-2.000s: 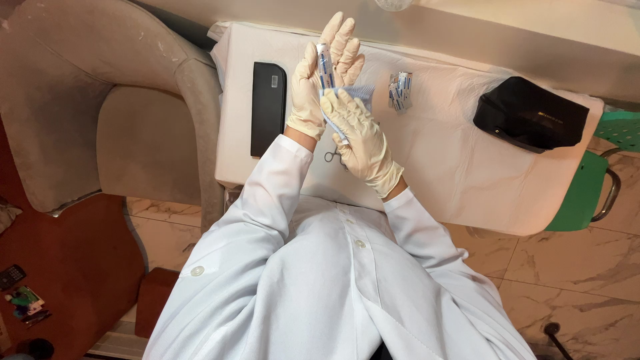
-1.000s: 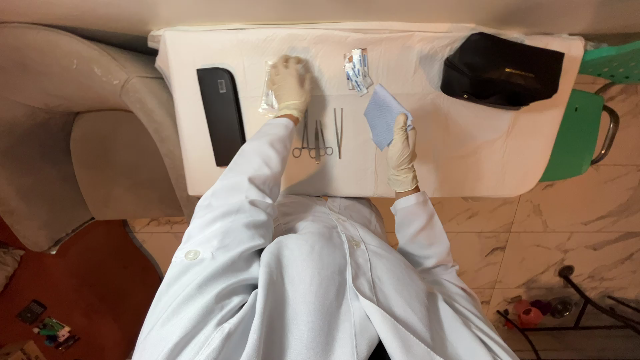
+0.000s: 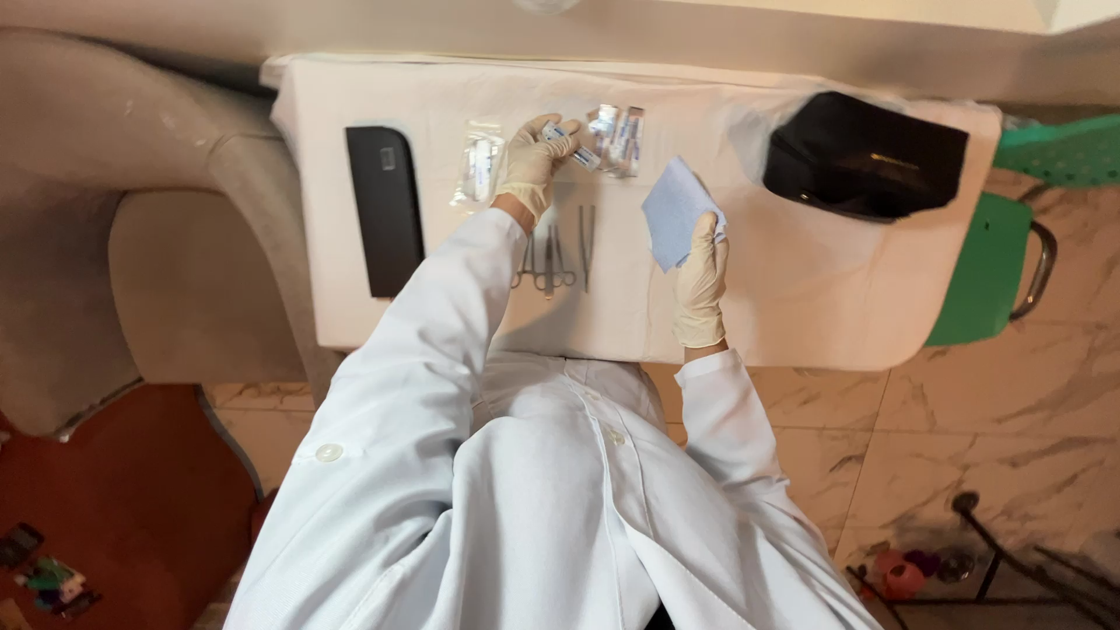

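Note:
My gloved left hand (image 3: 535, 162) holds a small white packet with blue print (image 3: 573, 147) above the far part of the table. Just left of it lies a clear plastic pouch (image 3: 479, 166) with something white inside. Several small printed packets (image 3: 619, 140) lie close on its right. A folded light blue cloth or sheet (image 3: 678, 213) is gripped in my gloved right hand (image 3: 703, 271). Between my hands, nearer to me, lie metal scissor-handled instruments (image 3: 549, 262), partly hidden by my left sleeve, and metal tweezers (image 3: 587, 249).
A black flat case (image 3: 385, 210) lies on the left of the table, whose cover is white (image 3: 787, 324). At the right end rests a black pouch (image 3: 866, 162). A grey upholstered chair (image 3: 201, 271) is at the left, a green chair (image 3: 984, 271) at the right.
Two seconds ago both hands were together over the table. One second ago my left hand was over the clear pouch; it has since moved right and now shows a printed packet. The blue sheet stays in my right hand.

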